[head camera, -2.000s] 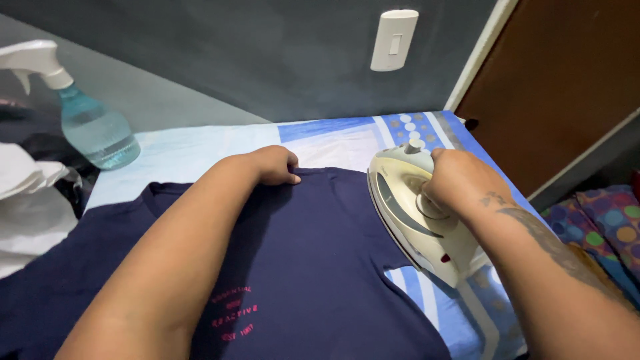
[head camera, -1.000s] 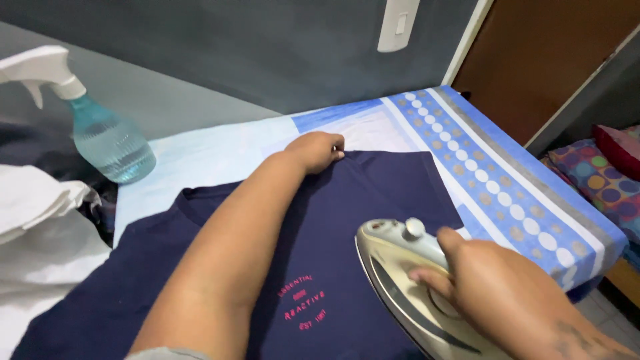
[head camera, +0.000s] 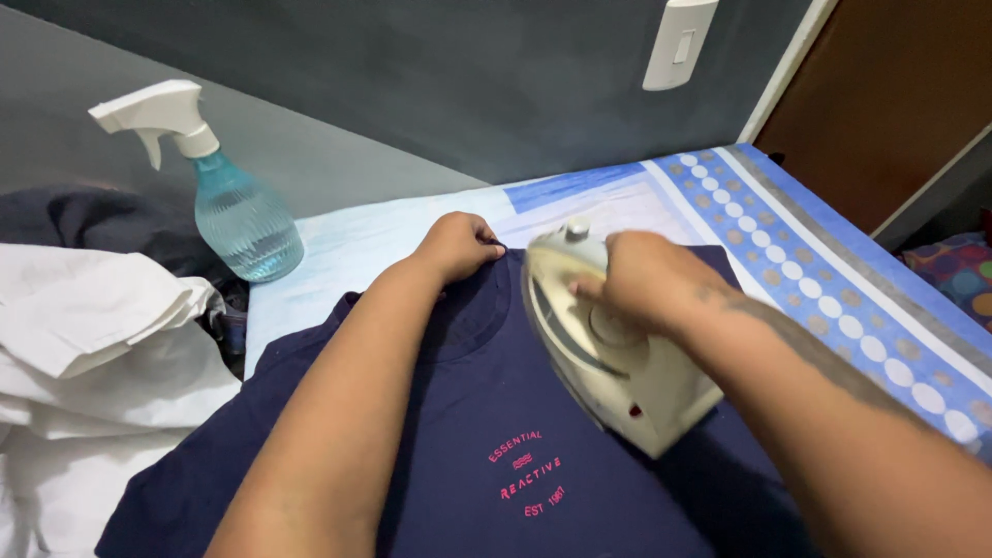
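A navy T-shirt (head camera: 465, 465) with pink print on its chest lies spread over a table with a blue and white patterned cloth (head camera: 806, 294). My left hand (head camera: 461, 246) pinches the shirt at the shoulder, beside the neckline. In my right hand (head camera: 651, 279) is the handle of a cream clothes iron (head camera: 620, 364), slightly blurred, over the shirt's upper chest and shoulder. Its tip points toward the wall, close to the neckline. The underside of the iron is hidden.
At the back left stands a spray bottle (head camera: 248, 217) of clear teal plastic with a white trigger head. White cloth (head camera: 93, 349) and dark cloth (head camera: 101, 232) are heaped at the left. A grey wall with a light switch (head camera: 680, 45) rises behind the table, and a brown door (head camera: 891, 101) is at the right.
The iron has moved from the shirt's sleeve side, two seconds ago, to near the neckline; one second ago it was lower on the shirt. My left hand still pinches the shirt.
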